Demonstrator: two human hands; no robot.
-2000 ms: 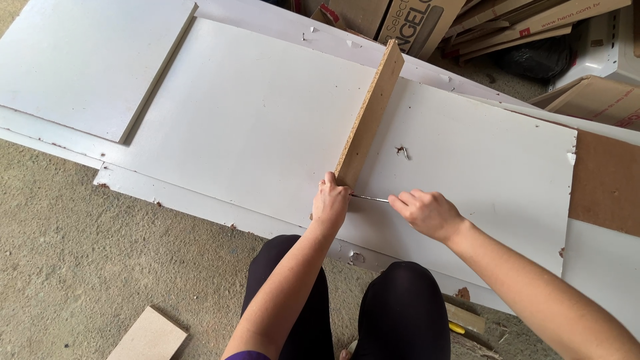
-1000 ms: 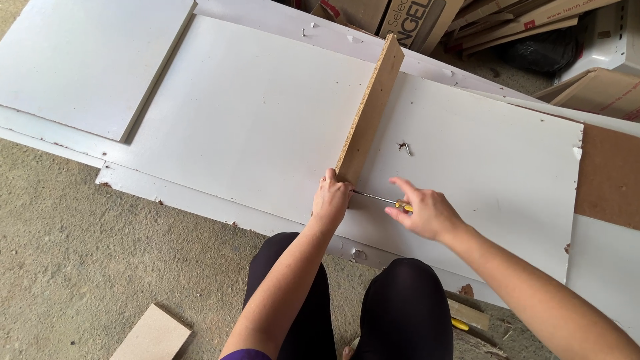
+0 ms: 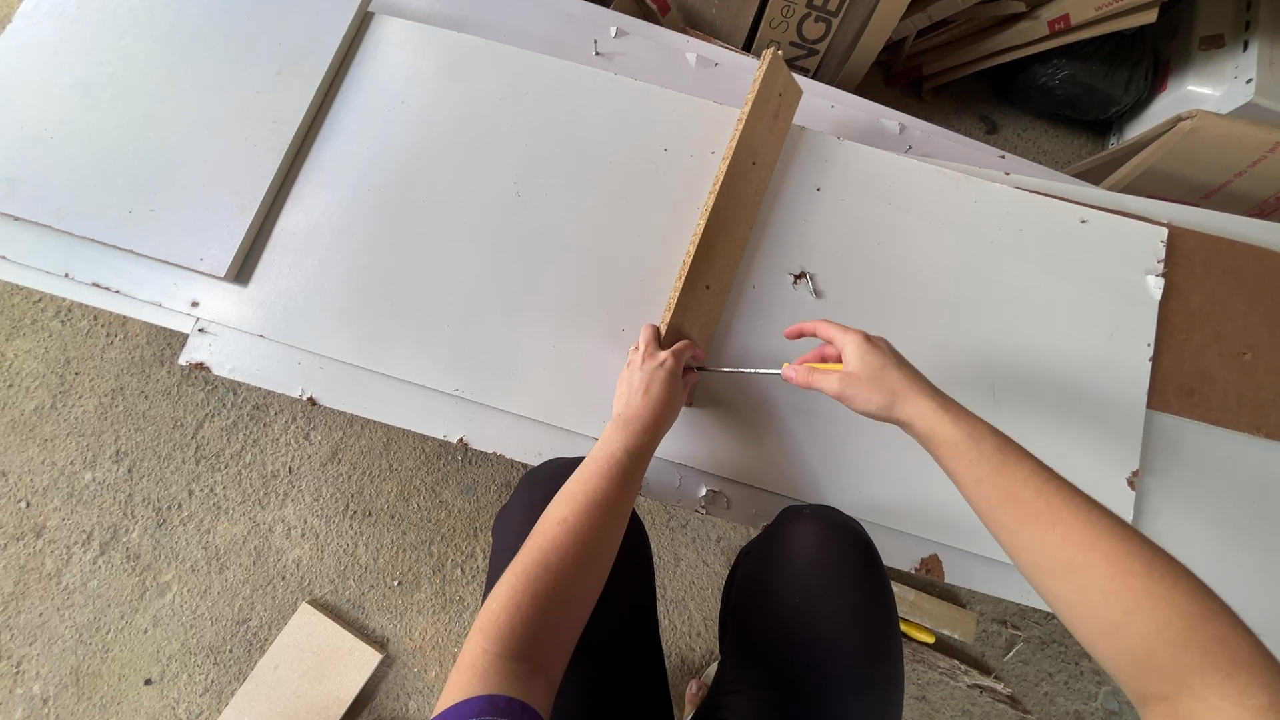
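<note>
A narrow particleboard strip point(image 3: 735, 200) stands on its edge across a white melamine panel point(image 3: 500, 200). My left hand point(image 3: 655, 380) grips its near end. My right hand point(image 3: 850, 370) holds the yellow handle of a screwdriver point(image 3: 740, 371) between thumb and fingers, with some fingers lifted off it. The screwdriver's shaft lies level and its tip meets the strip's right face beside my left fingers; the exact contact point is hidden. A few small metal screws or fittings point(image 3: 805, 282) lie on the panel right of the strip.
Another white panel point(image 3: 170, 110) rests on top at the left. Cardboard boxes point(image 3: 1210, 165) and a black plastic bag point(image 3: 1080, 85) are at the back right. A board piece point(image 3: 305, 665) lies on the concrete floor point(image 3: 250, 480), and a yellow-handled item point(image 3: 917, 631) is beside my right knee.
My right hand has gone from closed fingers around the screwdriver handle to a looser grip with fingers raised. My left hand and the strip stay in place.
</note>
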